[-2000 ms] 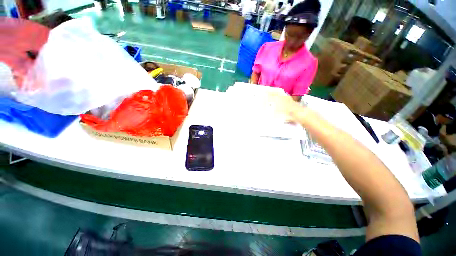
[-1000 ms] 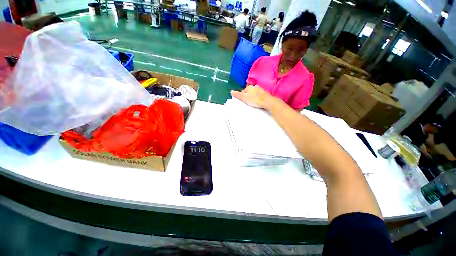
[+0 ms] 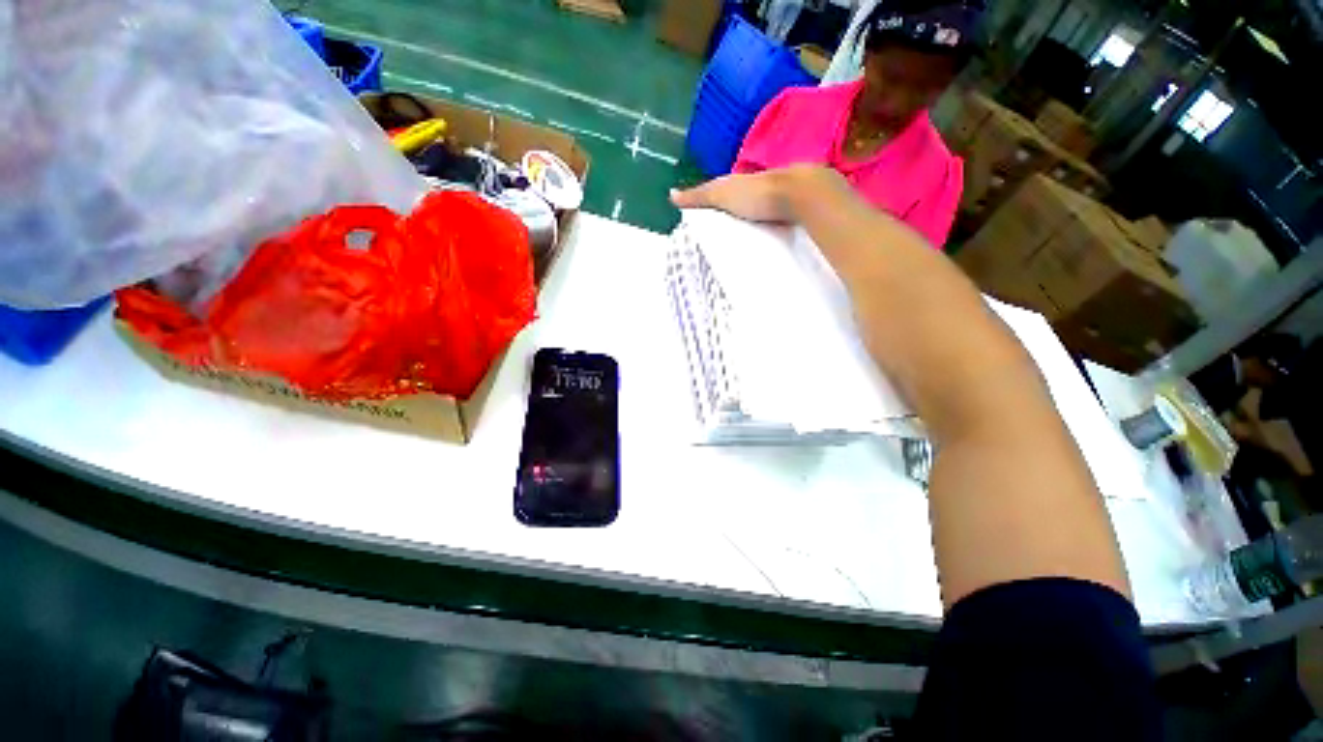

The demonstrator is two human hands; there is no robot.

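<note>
A thick stack of white sheets or white-faced panels [image 3: 798, 326] lies on the white table, its layered left edge showing. My right hand [image 3: 747, 193] comes in from the lower right over the stack and holds its far edge. The thumb side points left and the other fingertips are hidden. My forearm covers the stack's right part. My left hand is not in view. A black phone with a lit clock [image 3: 569, 438] lies left of the stack.
An open carton [image 3: 443, 418] at left holds a red plastic bag and small items. A large clear bag [image 3: 160, 145] stands beside it. A person in pink [image 3: 813, 131] is across the table. A bottle [image 3: 1255, 568] and a spool [image 3: 1153, 425] are at right.
My right hand has moved left to the stack's far edge. The stack has shifted left, nearer the phone, and its layered side shows more. The view has dipped and come closer.
</note>
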